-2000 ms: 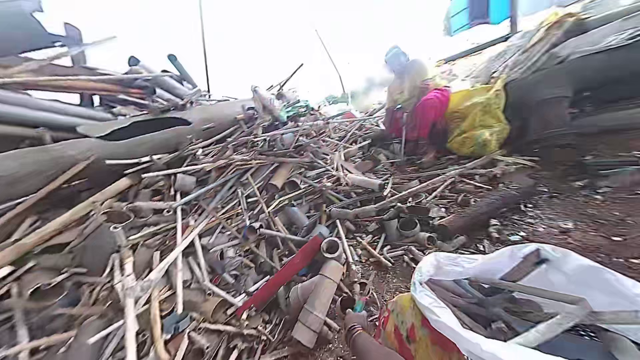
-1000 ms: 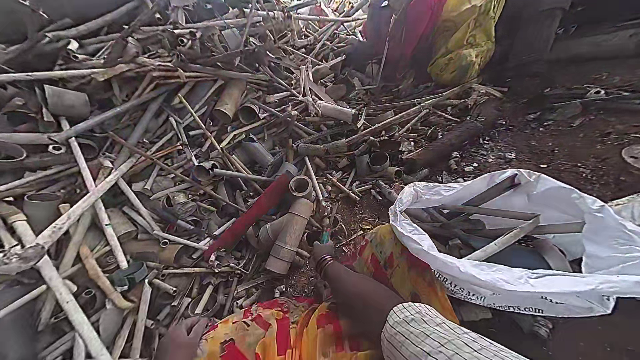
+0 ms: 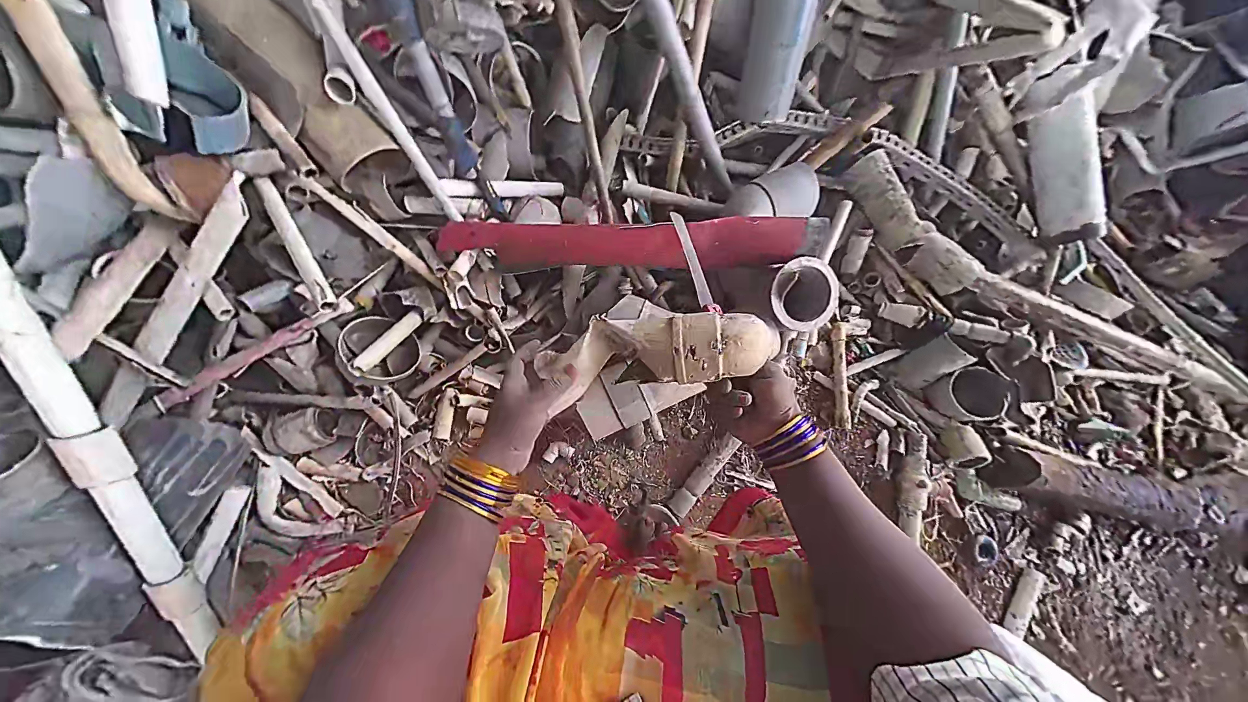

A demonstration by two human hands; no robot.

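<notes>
Both my hands hold a beige plastic pipe piece (image 3: pixel 717 346) over the scrap pile, its left end broken and twisted, a banded collar near its rounded right end. My left hand (image 3: pixel 526 405) grips the broken end. My right hand (image 3: pixel 765 395) is under the rounded end, a dark bit near its fingers that I cannot make out. Just beyond lies a red pipe (image 3: pixel 634 242), with a thin pale strip (image 3: pixel 692 261) crossing in front of it. An open-ended grey pipe (image 3: pixel 804 294) stands just beyond my right hand.
Broken pipes and fittings cover the ground ahead and to both sides. A long white pipe (image 3: pixel 93 458) slants along the left. A thick grey pipe (image 3: pixel 775 58) stands at the top, and a dirty dark pipe (image 3: pixel 1102 487) lies on bare soil at the right.
The view has tilted down onto the pile. My left hand has come up from beside the patterned cloth, and both hands now hold the beige pipe piece.
</notes>
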